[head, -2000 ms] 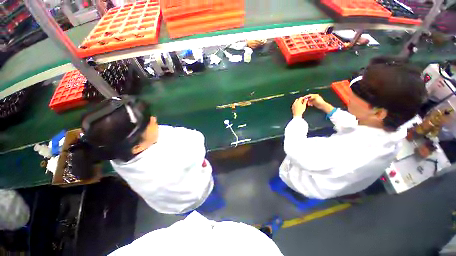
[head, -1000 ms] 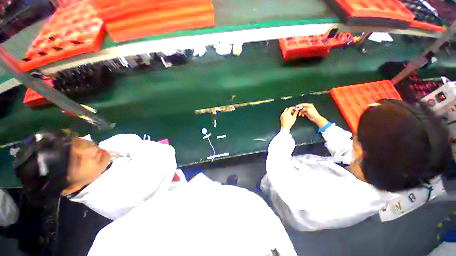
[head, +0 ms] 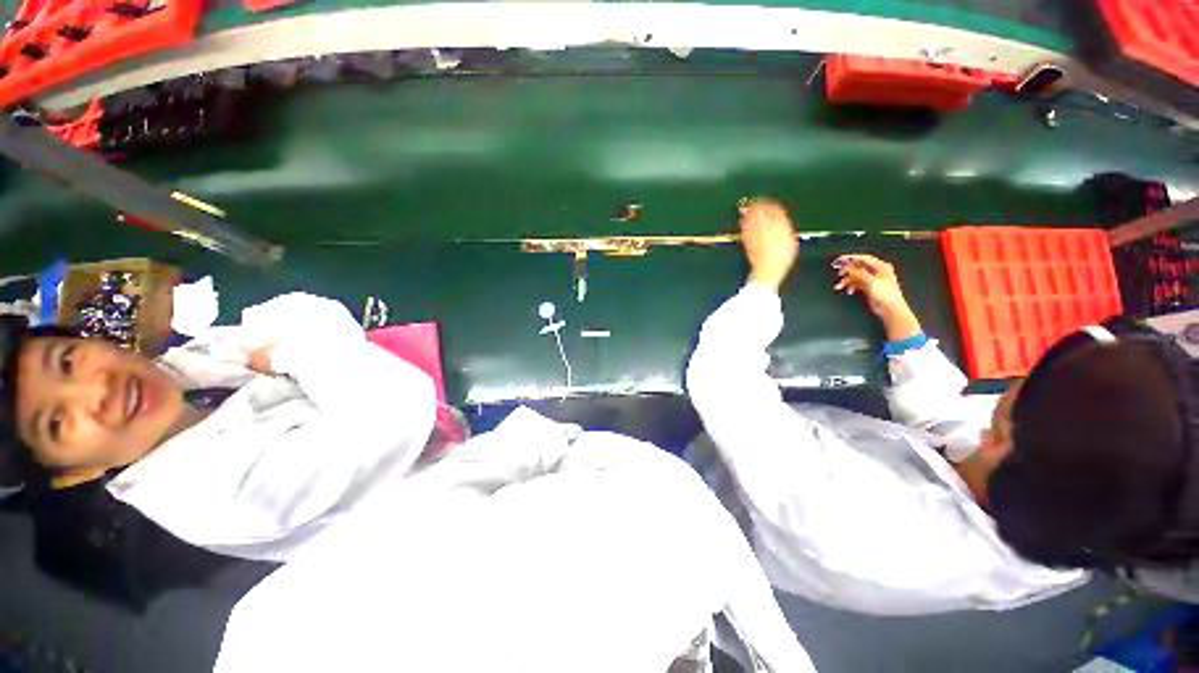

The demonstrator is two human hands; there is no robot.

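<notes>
Neither of my hands is in view; only my white coat (head: 526, 565) fills the bottom middle. In front of me is the green bench mat (head: 500, 171). On it lie a small white round part (head: 547, 310) with a thin white line below it, a strip of worn yellow tape (head: 605, 246) and a small brownish piece (head: 627, 210). An orange-red tray (head: 1032, 300) with a grid of pockets lies at the right of the bench.
A person in a white coat (head: 283, 434) sits at left, facing up. Another person (head: 842, 506) sits at right, one hand holding a small part. A shelf edge (head: 526, 29) crosses the top. Red trays (head: 907, 82), a cardboard box (head: 145, 302), a pink item (head: 418, 358) and metal posts are around.
The view has shifted closer over the bench. The left person has turned their face up. The right person's hands have moved apart, one reaching forward on the mat. More of the orange-red tray shows.
</notes>
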